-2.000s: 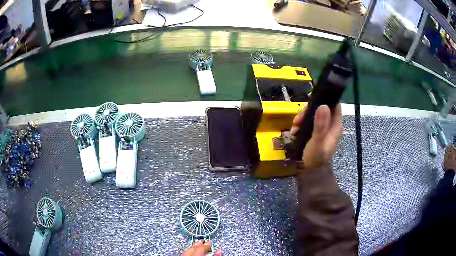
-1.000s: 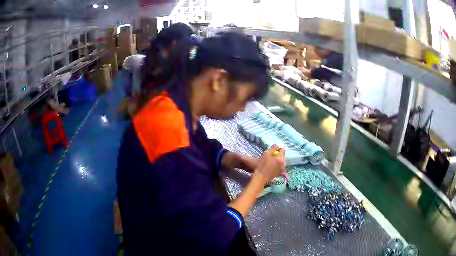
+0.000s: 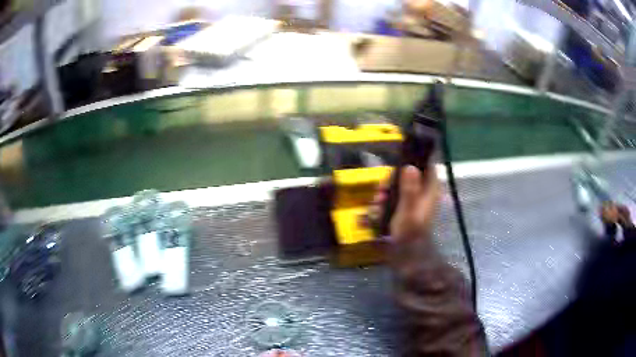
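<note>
The picture is blurred. My right hand point(image 3: 416, 202) holds the black electric screwdriver point(image 3: 422, 139), tilted, at the front right of the yellow screw feeder point(image 3: 359, 177); its tip is hidden by the hand and blur. A pale blue-green handheld fan point(image 3: 273, 322) lies on the silvery sheet at the bottom middle, its round grille up. Of my left hand point(image 3: 280, 354) only a fingertip shows at the bottom edge by the fan's neck; its grip cannot be told.
A dark smartphone point(image 3: 304, 221) lies left of the feeder. Three fans point(image 3: 149, 252) lie at the left, another point(image 3: 81, 335) at lower left. A dark blue pile point(image 3: 35, 265) is far left. The green belt point(image 3: 209, 153) carries a fan point(image 3: 305, 145). Another person's hand point(image 3: 616, 214) is at right.
One second ago the view was turned to the left neighbour; now it faces the bench again. Against two seconds ago, my right hand and screwdriver are still at the feeder.
</note>
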